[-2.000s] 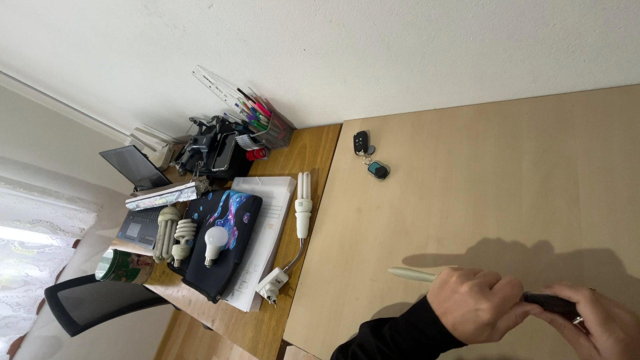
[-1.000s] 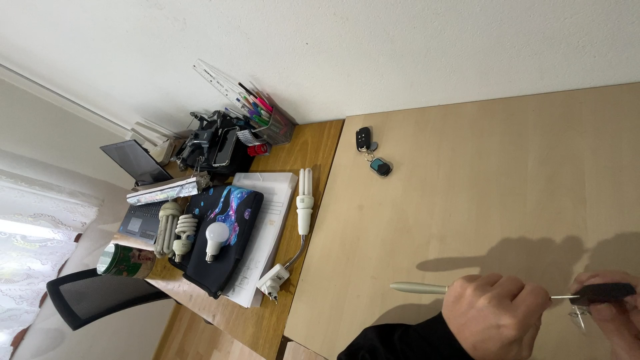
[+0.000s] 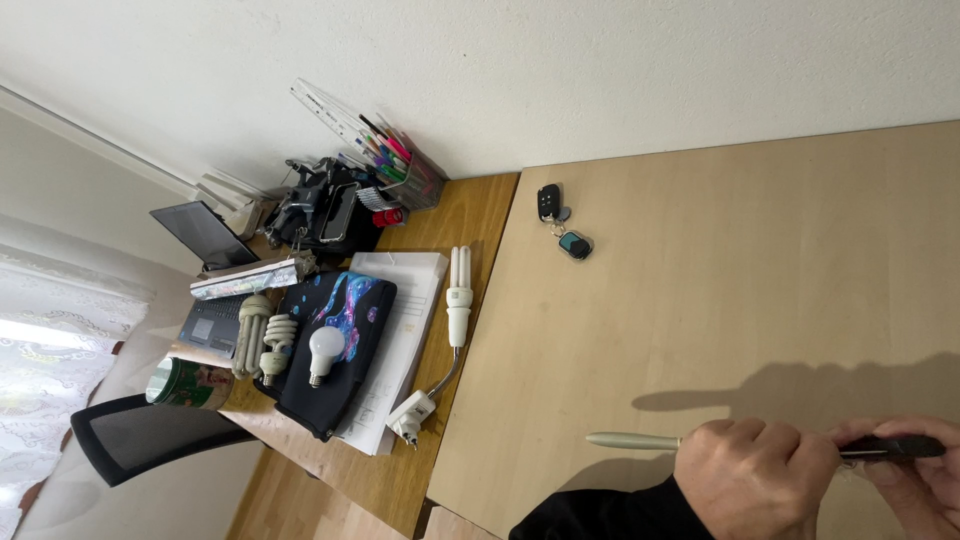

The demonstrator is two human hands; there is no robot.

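Note:
At the lower right, my left hand (image 3: 757, 472), in a black sleeve, is closed around a thin tool with a pale, rounded handle (image 3: 631, 441). The handle sticks out to the left of the fist. My right hand (image 3: 911, 487), at the right edge, holds a slim black object (image 3: 892, 448) between thumb and fingers; its kind is unclear. A narrow metal part shows between the hands at the black object's near end; whether it goes in cannot be told. A black car key fob (image 3: 549, 202) and a teal-and-black fob (image 3: 575, 245) lie joined on the pale tabletop (image 3: 675, 300).
On the wooden desk left of the tabletop are a white tube lamp (image 3: 459, 300) with a cord and plug (image 3: 411, 416), papers (image 3: 409, 330), a dark patterned sleeve (image 3: 375, 307) bearing bulbs, a laptop (image 3: 206, 326), a drone (image 3: 304, 202) and a pen holder (image 3: 424, 184). A chair (image 3: 150, 435) stands beyond.
Since one second ago, my hands have come closer together; the metal shaft and a small shiny part below the black object showed more then. Both hands keep their hold.

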